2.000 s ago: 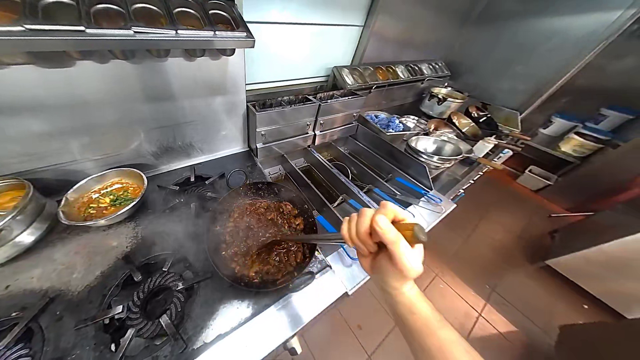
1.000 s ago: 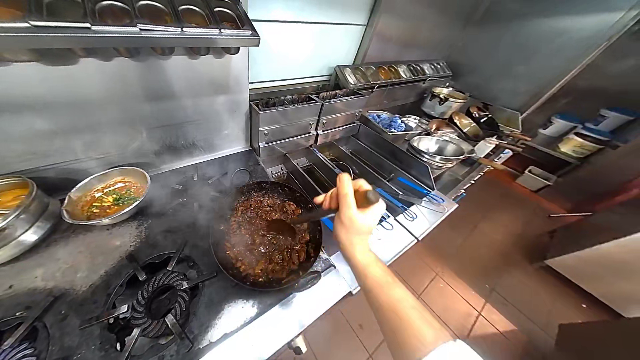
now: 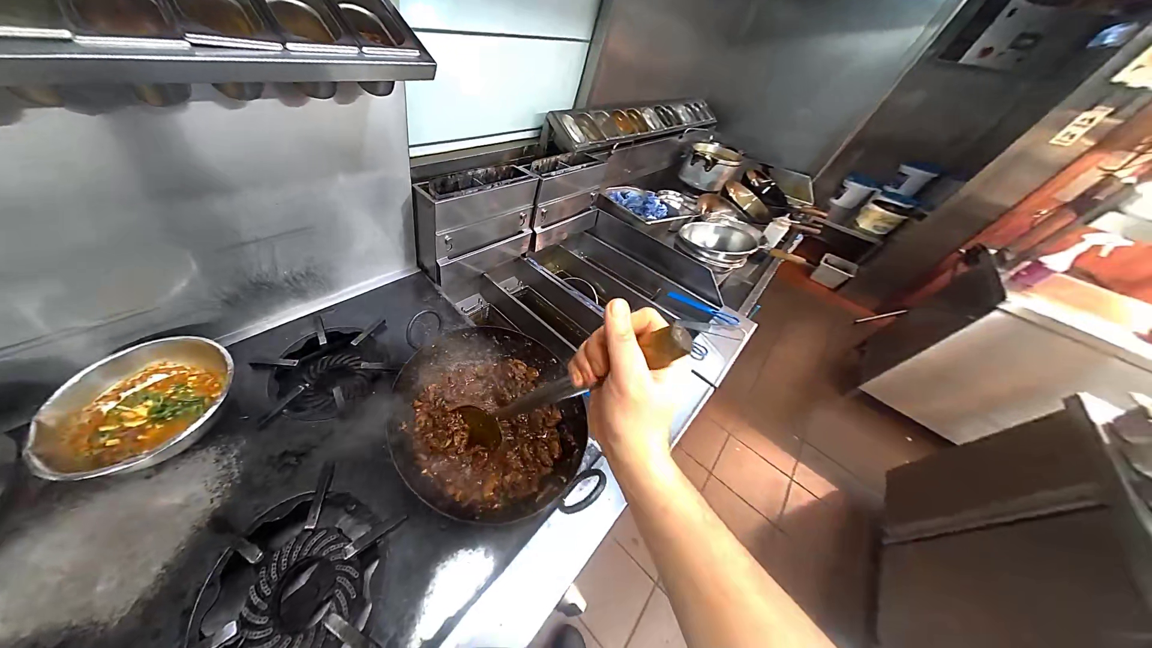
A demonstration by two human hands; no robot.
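My right hand (image 3: 625, 382) is closed around the wooden grip of a metal ladle (image 3: 549, 394), above the right rim of a dark two-handled wok (image 3: 405, 481). The ladle's bowl rests in browned, chopped meat (image 3: 517, 450), which steams. To the left, a metal pan (image 3: 45, 454) holds an orange-red stew (image 3: 162, 405) with green herbs on top. My left hand is not in view.
Gas burners (image 3: 301, 585) lie left of the wok. Deep fryers (image 3: 540, 301) with blue-handled tools (image 3: 693, 306) are behind it. Farther right stand stacked metal bowls (image 3: 718, 241) and a pot (image 3: 711, 166). A shelf of metal containers (image 3: 216, 67) hangs upper left.
The ladle has moved within the meat, and my right hand has shifted with it, its grip still closed. The view has turned slightly.
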